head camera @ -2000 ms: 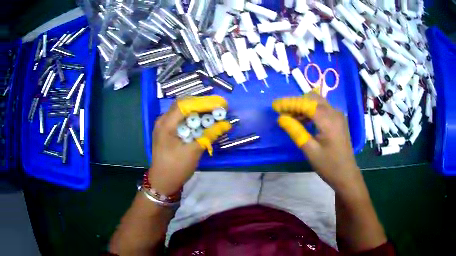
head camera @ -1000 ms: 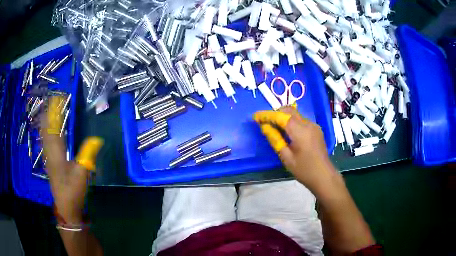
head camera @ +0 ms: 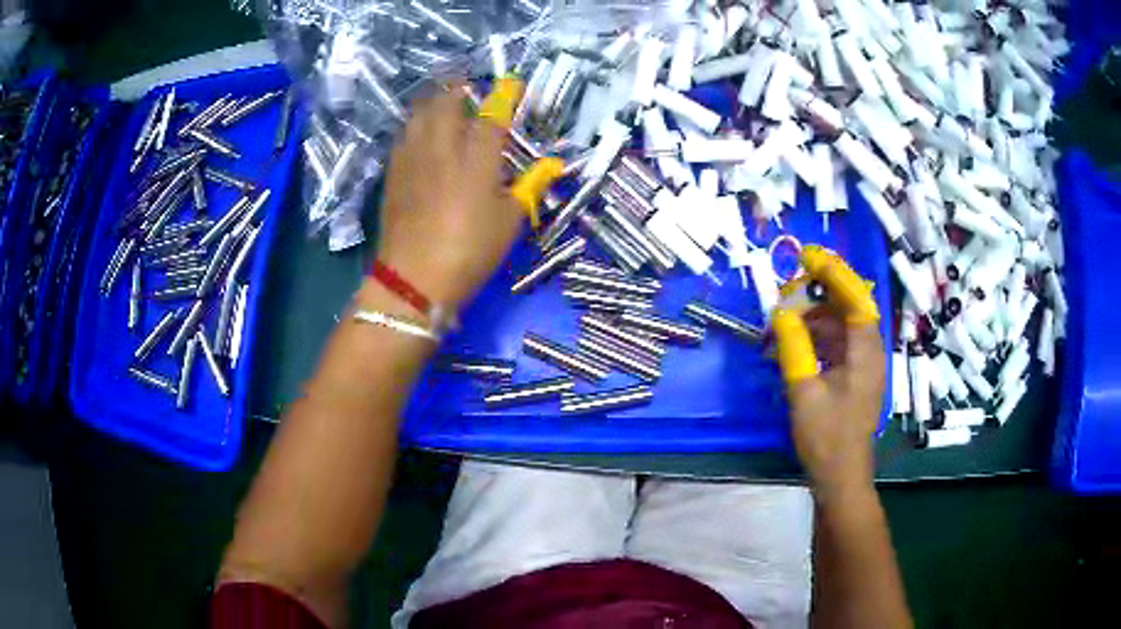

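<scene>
My left hand (head camera: 455,197), with yellow finger cots, reaches over silver tubes (head camera: 602,338) at the upper left of the blue work tray (head camera: 725,424). Its thumb and a finger are apart among the tubes; whether it grips any is unclear. My right hand (head camera: 836,356), also with yellow cots, is at the tray's right side. Its thumb and fingers curl around a pale piece with a dark round end, seemingly a white inner core (head camera: 799,297). Scissors lie beside it, with one pink ring handle (head camera: 786,252) partly showing.
A large heap of white cores (head camera: 959,209) covers the back and right. A clear bag of tubes (head camera: 357,74) lies upper left. The left tray (head camera: 92,381) holds scattered tubes, with stacked trays (head camera: 43,234) beyond. Another blue tray (head camera: 1094,344) stands at the right edge.
My left hand has moved from the left tray to the tubes by the bag. More tubes lie spread in the work tray, and more show in the left tray. My right hand's fingers now curl around a piece.
</scene>
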